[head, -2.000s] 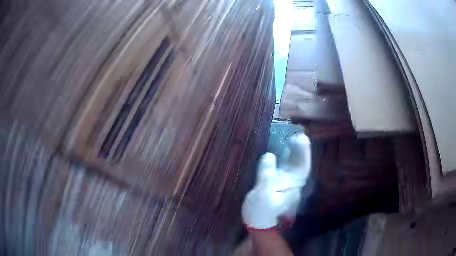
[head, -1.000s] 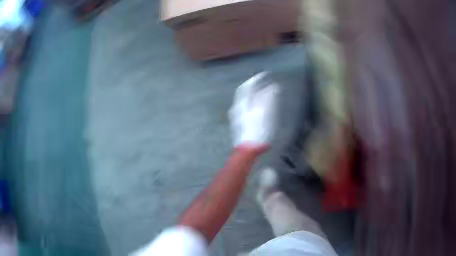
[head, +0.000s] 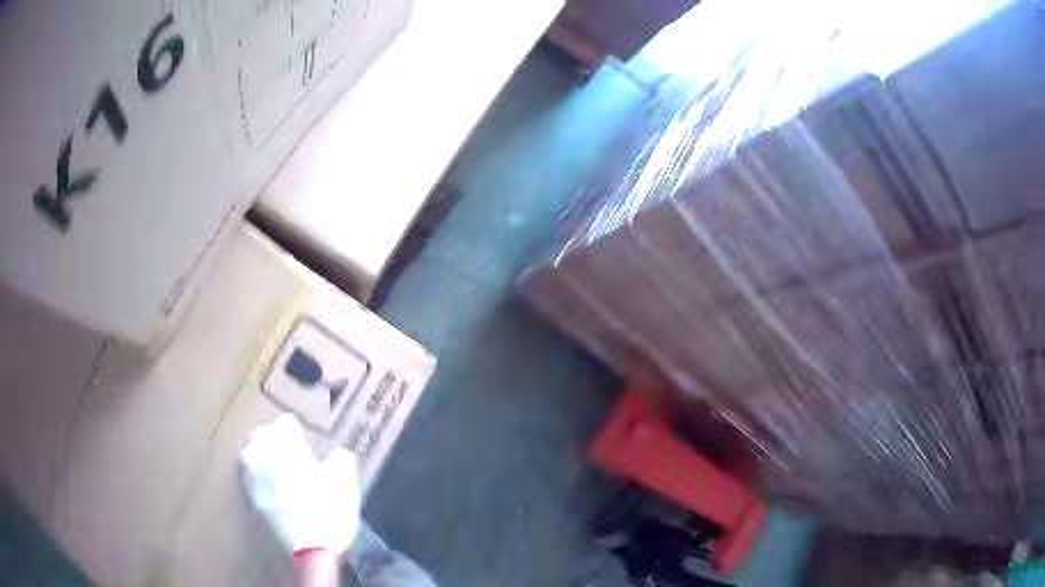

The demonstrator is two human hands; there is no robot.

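Observation:
My left hand (head: 300,487), in a white glove with a red cuff edge, is at the lower left against the side of a tan carton (head: 206,413) with a printed glass symbol. Thumb and fingers are apart and hold nothing. My right hand is not in view. At the right, a wrapped pallet load (head: 779,275) of brown cartons stands under shiny film. The red-orange body of a pallet truck (head: 676,470) is low at the load's foot, with dark parts beside it. Its handle cannot be made out.
A pale carton marked K16 (head: 126,149) rests on the tan carton at the upper left, with another white carton (head: 401,126) beside it. A strip of green floor (head: 493,252) runs between the cartons and the load. Strong light glares at the top.
The view has swung from the narrow gap between loads, past open floor, to the K16 cartons. The right hand has left the view. The left hand is now against a carton.

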